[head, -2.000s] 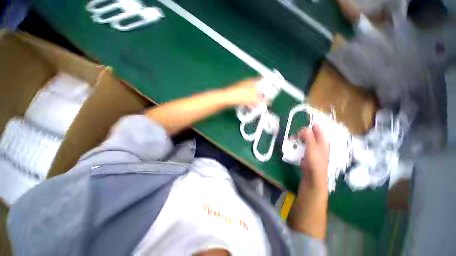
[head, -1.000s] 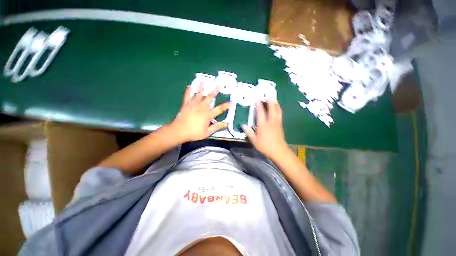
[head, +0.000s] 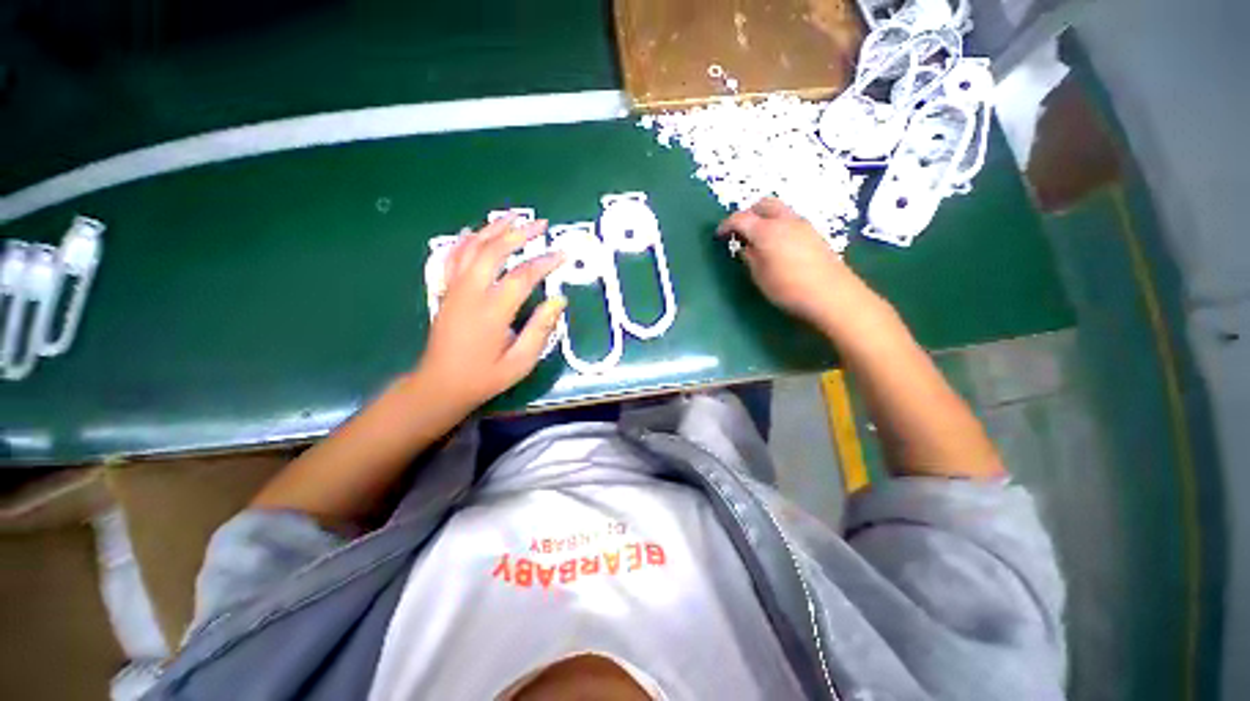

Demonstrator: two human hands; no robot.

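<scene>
Several white looped housings [head: 636, 260] lie side by side on the green bench in front of me, heads away from me and loops towards me. My left hand [head: 483, 304] lies over the left housings with its fingers spread, hiding much of them. The two right housings are uncovered. My right hand [head: 779, 253] is right of the row, at the near edge of the pile of inserts [head: 768, 148]. Its thumb and finger pinch a tiny white insert [head: 735, 245].
Set-aside housings [head: 50, 295] lie at the far left. A brown board [head: 740, 52] is behind the inserts. Unworked housings [head: 921, 151] are heaped at the right beside a greyish plastic bag [head: 1031, 89]. A cardboard box [head: 206, 548] stands below the bench edge at left.
My right hand has left the row and moved right to the inserts, now pinching one. My left hand stays over the left housings. The view has turned and shifted right.
</scene>
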